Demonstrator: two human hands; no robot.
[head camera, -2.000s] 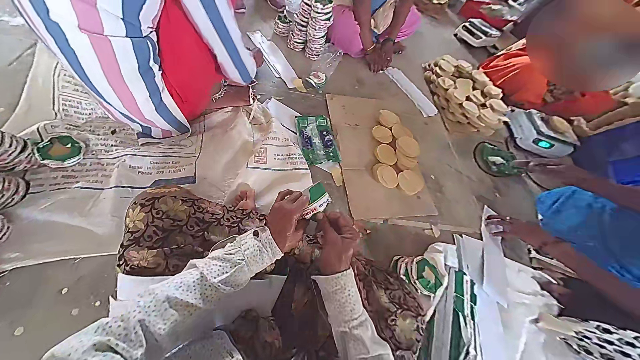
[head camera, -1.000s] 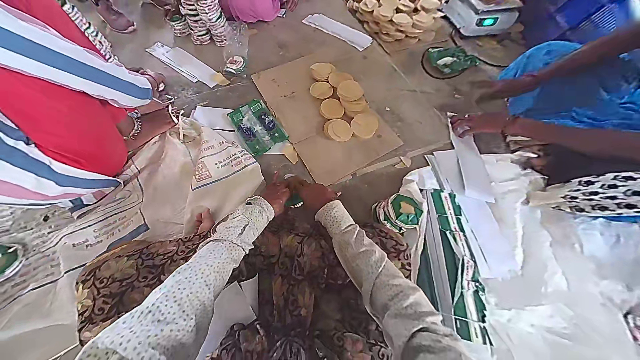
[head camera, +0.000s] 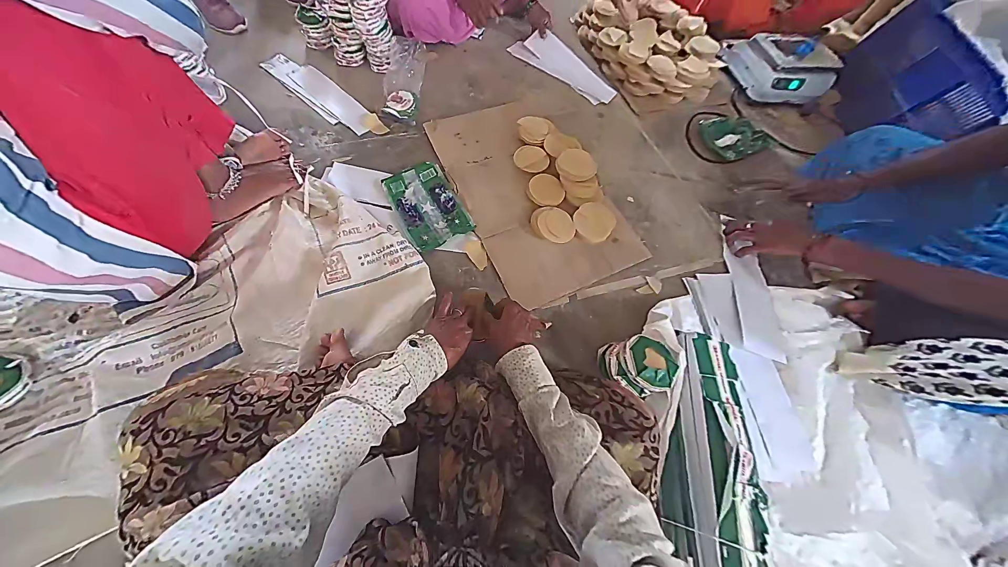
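Note:
My left hand (head camera: 451, 329) and my right hand (head camera: 513, 327) are close together above my patterned lap, just below the cardboard sheet (head camera: 488, 205). Between their fingers is a small dark brownish thing (head camera: 477, 309), too blurred to name; which hand grips it cannot be told. Several stacks of round tan discs (head camera: 575, 164) lie on the cardboard. Left of the sheet is a green printed plastic packet (head camera: 428, 206) with dark items in it. Green-and-white round packs (head camera: 646, 362) lie right of my lap.
A printed sack (head camera: 315, 268) spreads at the left beside a seated person's feet (head camera: 264, 169). At the right are a co-worker's hands (head camera: 768, 236), white paper strips (head camera: 756, 315) and green strips (head camera: 717, 394). A digital scale (head camera: 780, 69) and a disc pile (head camera: 650, 47) stand farther back.
Two seconds ago my hands held a green-and-white piece up over my lap; now they are lower and that piece is not seen between them. The view has shifted.

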